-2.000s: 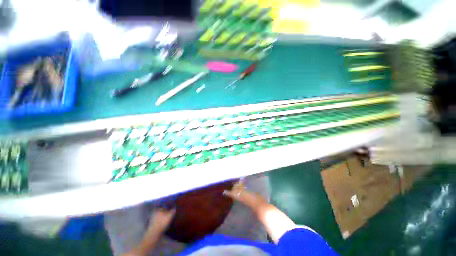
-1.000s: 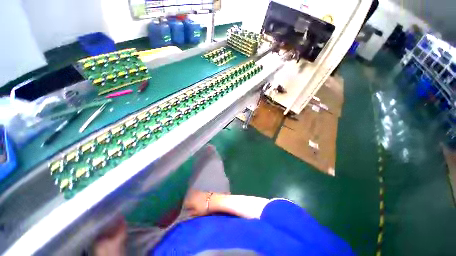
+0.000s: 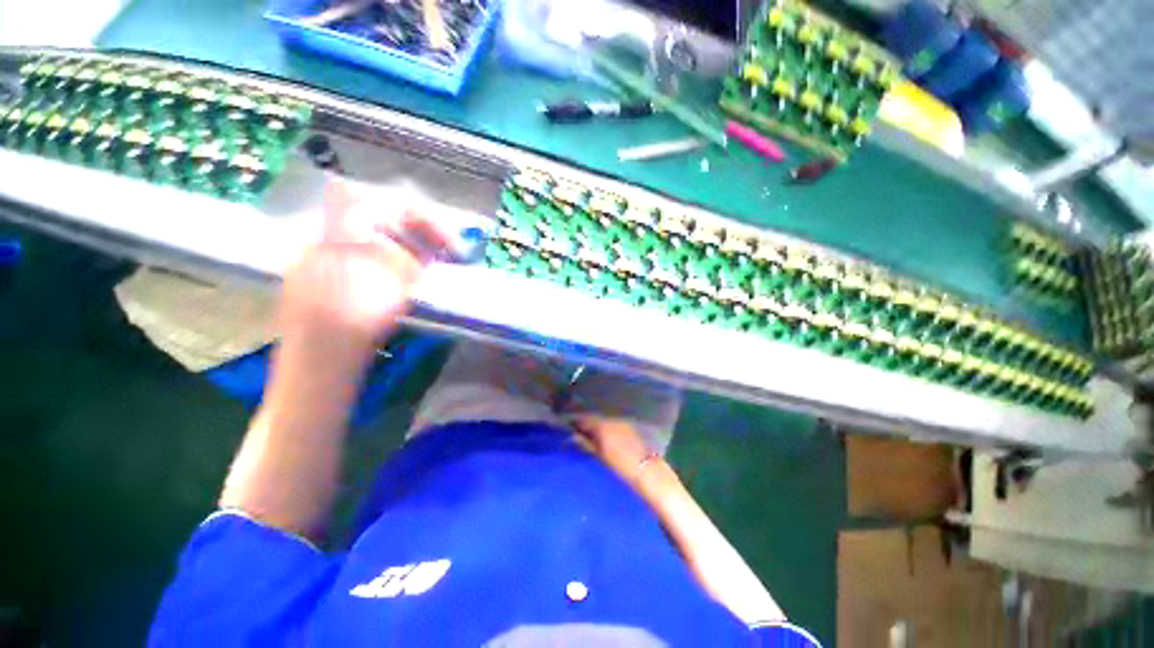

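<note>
A long populated PCB panel [image 3: 759, 291] lies on the conveyor rail [image 3: 709, 348], running from the middle to the right. Another populated panel [image 3: 152, 127] lies on the rail at the left. My left hand [image 3: 361, 260] is bright and blurred, over the rail at the gap between the two panels. Its fingers point toward the long panel's left end, near a small blue spot; whether it holds anything cannot be told. My right hand [image 3: 608, 437] is low at my lap, below the rail, its fingers partly hidden and hard to make out.
On the green bench behind the rail are a blue parts bin [image 3: 380, 44], a black marker pen [image 3: 595, 110], a pale thin tool [image 3: 661, 149], a pink-handled tool [image 3: 756, 141] and an upright-looking green panel [image 3: 810, 76]. Cardboard [image 3: 892, 576] lies on the floor at lower right.
The view has swung left, bringing the gap and left panel into sight. My left hand has moved from low near my body up to the rail. My right hand remains by my lap.
</note>
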